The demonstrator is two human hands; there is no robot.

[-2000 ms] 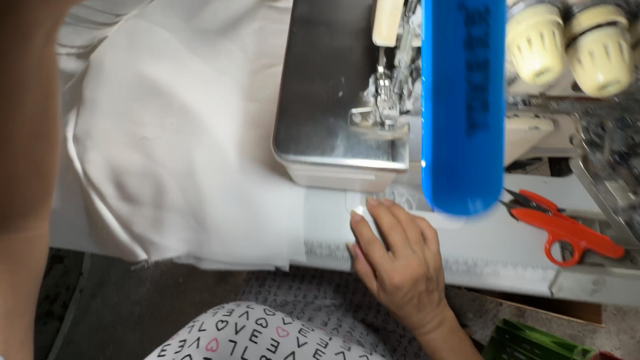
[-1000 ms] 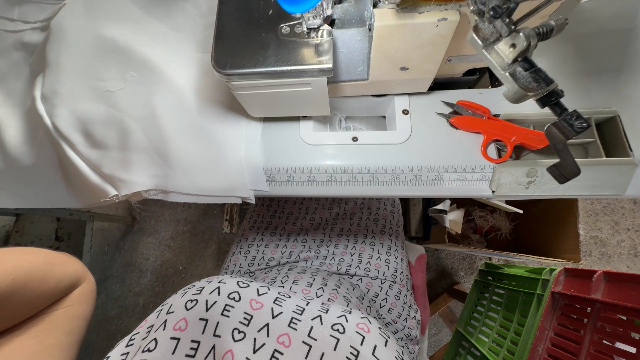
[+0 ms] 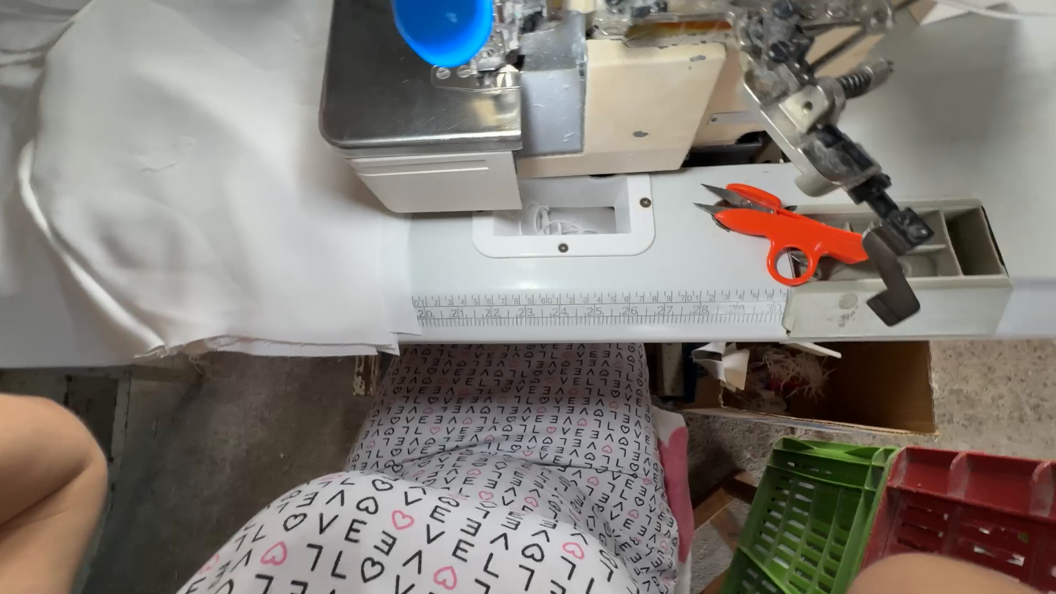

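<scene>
Neither of my hands shows in the head view; only a bent bare arm at the lower left edge and a bit of bare skin at the lower right edge are seen. White fabric [image 3: 206,190] lies over the left of the sewing table, its raw edge along the front. Beside it stands an overlock sewing machine [image 3: 421,99] with a metal plate. A blue rounded object [image 3: 445,29] covers part of the machine's needle area. Orange-handled thread snips [image 3: 792,231] lie with their blades apart, the handle over a tray.
A ruler strip [image 3: 594,309] runs along the table's front edge. A metal attachment [image 3: 850,165] juts over the grey compartment tray [image 3: 907,301]. Below are a cardboard box [image 3: 874,388] with scraps, a green crate [image 3: 813,511] and a red crate [image 3: 965,511].
My right hand, at the table's front edge two seconds ago, has left the view. The view has shifted, and the blue object now shows at the top.
</scene>
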